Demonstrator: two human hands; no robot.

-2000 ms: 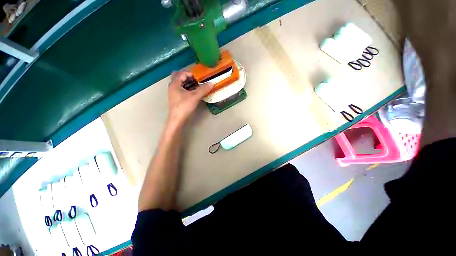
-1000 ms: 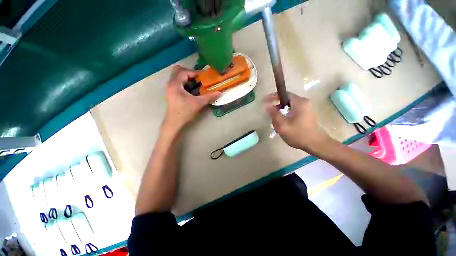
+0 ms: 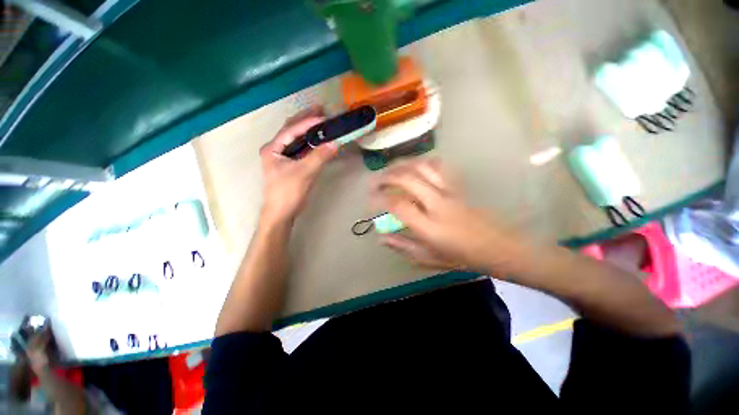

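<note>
My left hand [image 3: 296, 166] holds a device [image 3: 347, 125] by its strap end, its black long side facing up, just left of and in front of the orange fixture [image 3: 389, 93]. The fixture's slot is empty. It sits on a white pad [image 3: 413, 130] over the dark green base, under the green press head [image 3: 366, 36]. My right hand [image 3: 429, 211], blurred, is over a second mint device [image 3: 389, 223] lying on the board, its fingers at the device. The device's loop points left; its right part is hidden. I cannot tell if it is gripped.
Mint devices [image 3: 644, 74] lie side by side at the upper right, with more [image 3: 604, 170] below them, loops toward me. Washed-out devices with black loops [image 3: 190, 223] lie on the white sheet at left. A pink stool [image 3: 672, 267] stands beyond the bench edge. Another person's hand [image 3: 36, 348] shows lower left.
My left hand has lifted the device out of the orange fixture. My right hand has let go of the press lever and moved left to the device on the board. The lever is out of view.
</note>
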